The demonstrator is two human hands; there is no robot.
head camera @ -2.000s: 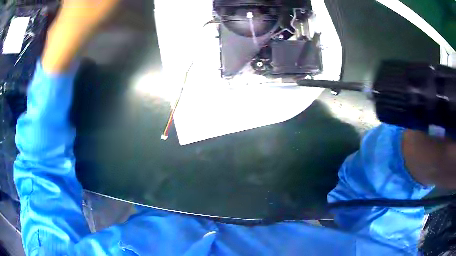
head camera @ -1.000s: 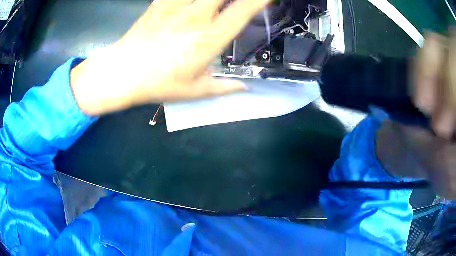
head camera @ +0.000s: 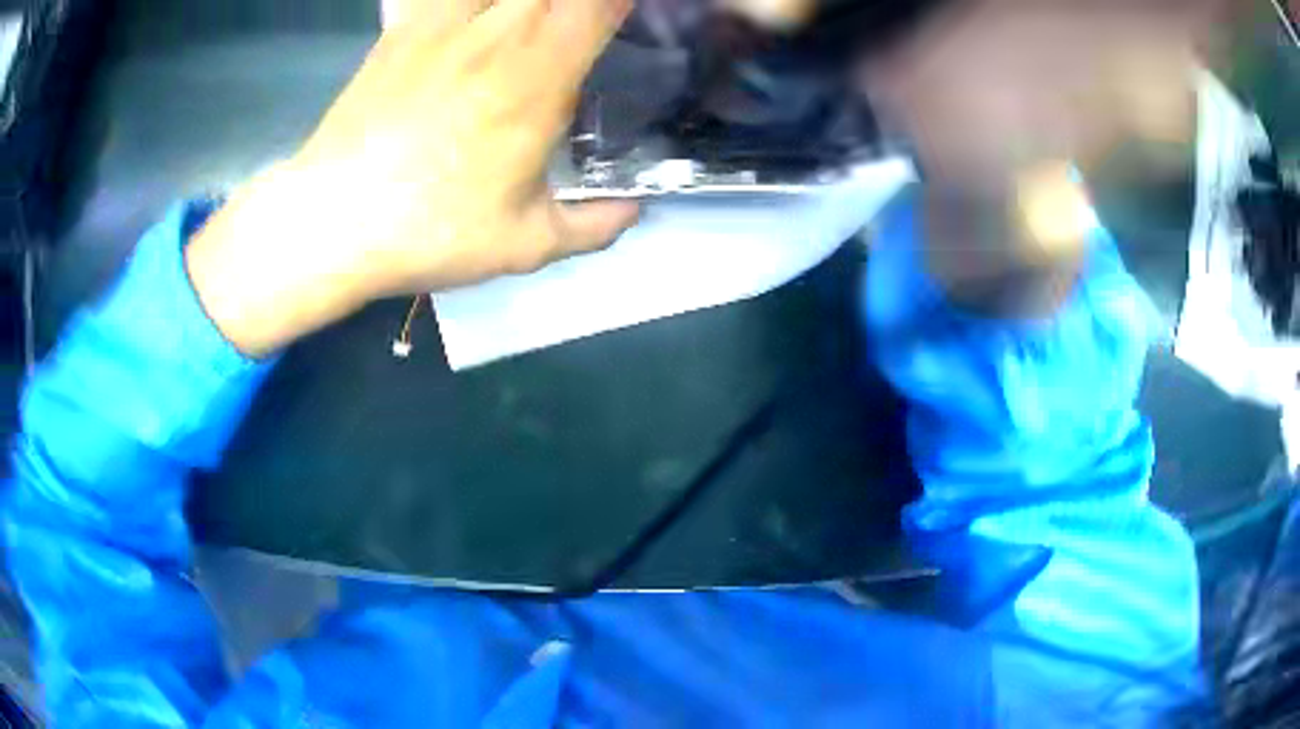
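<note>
The device housing, with black parts inside, sits on a white sheet at the top centre; its upper part is cut off by the picture's edge. My left hand holds the housing's left side, with the thumb along its near edge. My right hand is badly blurred above the right side of the unit. It is around the electric screwdriver, a dark blurred shape over the housing. The screwdriver's bit cannot be made out. A thin lead wire with a white plug lies left of the sheet.
A black cord runs diagonally over the dark bench to its near edge. A white sheet or strip with black parts is at the far right. Dark, unclear items are at the lower right edge.
My left hand has come in from the upper left onto the housing. My right hand and the screwdriver have moved left and up, over the unit. The cord now crosses the bench.
</note>
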